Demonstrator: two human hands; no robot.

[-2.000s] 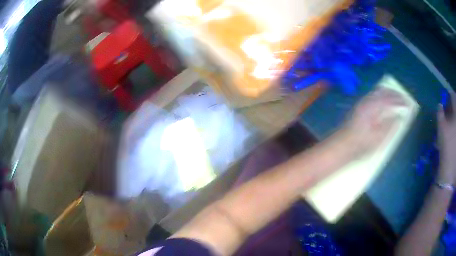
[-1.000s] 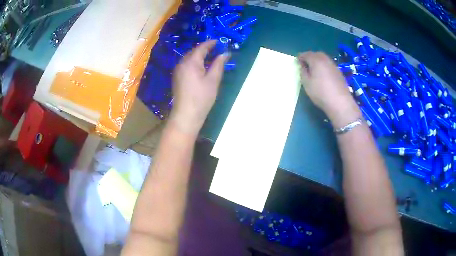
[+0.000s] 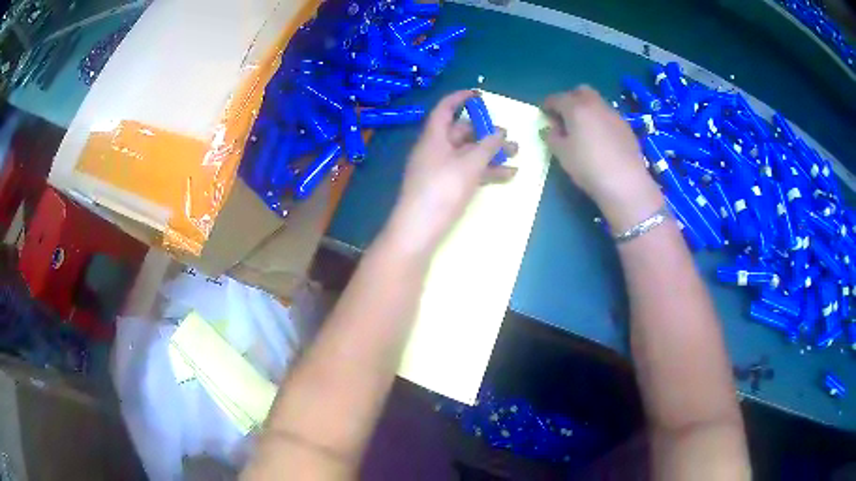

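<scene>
My left hand (image 3: 455,164) holds a glossy blue cylinder (image 3: 480,120) between thumb and fingers, over the upper part of a pale yellow sheet (image 3: 469,282). The sheet lies on the green bench and its lower end reaches past the bench edge. My right hand (image 3: 573,127) is at the sheet's upper right corner with its fingertips pinched together. Whether a small piece is between those fingertips cannot be told.
A carton (image 3: 141,113) with orange tape stands at left, blue cylinders (image 3: 324,113) spilling beside it. A pile of blue cylinders with white patches (image 3: 751,197) lies at right. Spare pale sheets (image 3: 221,366) lie on white plastic (image 3: 150,404) at lower left. More blue pieces (image 3: 526,427) show below the bench edge.
My left hand has moved right from the left heap to over the sheet, now with a blue cylinder in its fingers. My right hand has shifted slightly left and up, near the sheet's corner.
</scene>
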